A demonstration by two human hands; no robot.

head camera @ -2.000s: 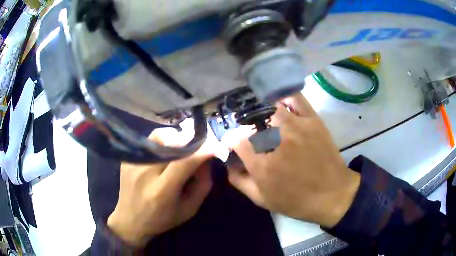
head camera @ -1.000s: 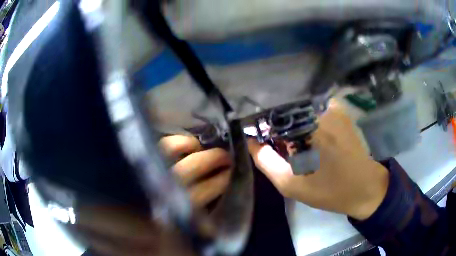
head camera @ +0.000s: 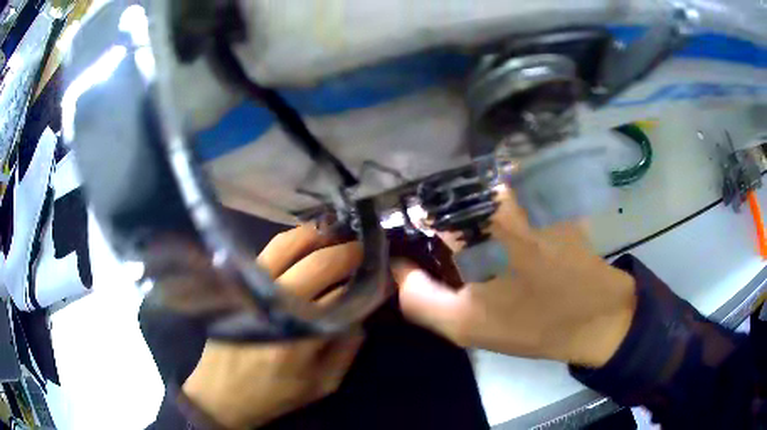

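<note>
A dark garment panel (head camera: 404, 378) lies on the white table under both hands and hangs toward me. My left hand (head camera: 269, 369) is on the panel, partly hidden behind the curved shiny metal guard (head camera: 202, 227). My right hand (head camera: 538, 294) is beside the needle area, thumb and fingers at the cloth; its fingertips are partly hidden by machine parts. The white sewing machine head (head camera: 395, 134) with a blue stripe is above the hands. The presser foot area is small and blurred. What the fingertips pinch cannot be made out.
Black and white cut pieces (head camera: 63, 260) lie at the left. A green scissors handle (head camera: 632, 155) is behind the machine on the right. A thin orange tool (head camera: 755, 222) is at the far right. A grey ruled band (head camera: 563, 413) runs along the table's front edge.
Over the last second the view has shifted back, so the guard covers less and my left hand shows more. Compared with the earliest frame, the thumb and fingers of my right hand have changed pose.
</note>
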